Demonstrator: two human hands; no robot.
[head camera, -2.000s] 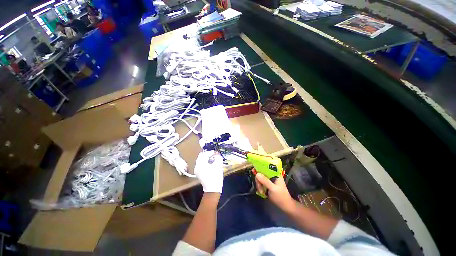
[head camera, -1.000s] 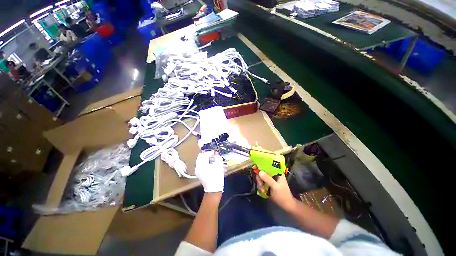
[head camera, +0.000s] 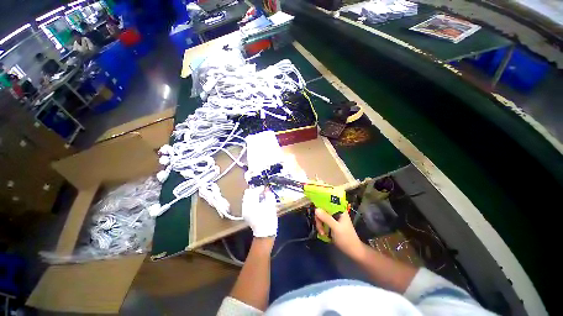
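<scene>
My right hand (head camera: 335, 228) grips the lime-green hot glue gun (head camera: 325, 197) at the tray's front edge, its dark nozzle pointing left. My left hand (head camera: 260, 213), in a white glove, is at a small dark part (head camera: 266, 175); the fingertips blend with the white things behind, so the exact grip is unclear. The nozzle reaches the dark part; whether they touch is unclear. White housings (head camera: 263, 150) lie in the tan work tray (head camera: 213, 228) under and behind the dark part, washed out by glare.
White power cords (head camera: 210, 117) are heaped at the left and back. A red-sided box (head camera: 298, 136) holds dark parts behind the tray. A dark tape holder (head camera: 347, 112) sits to its right. An open carton (head camera: 86, 271) stands left; the green conveyor (head camera: 426, 129) runs along the right.
The glue gun and my right hand have shifted slightly left and down since a second ago. My left hand has barely moved.
</scene>
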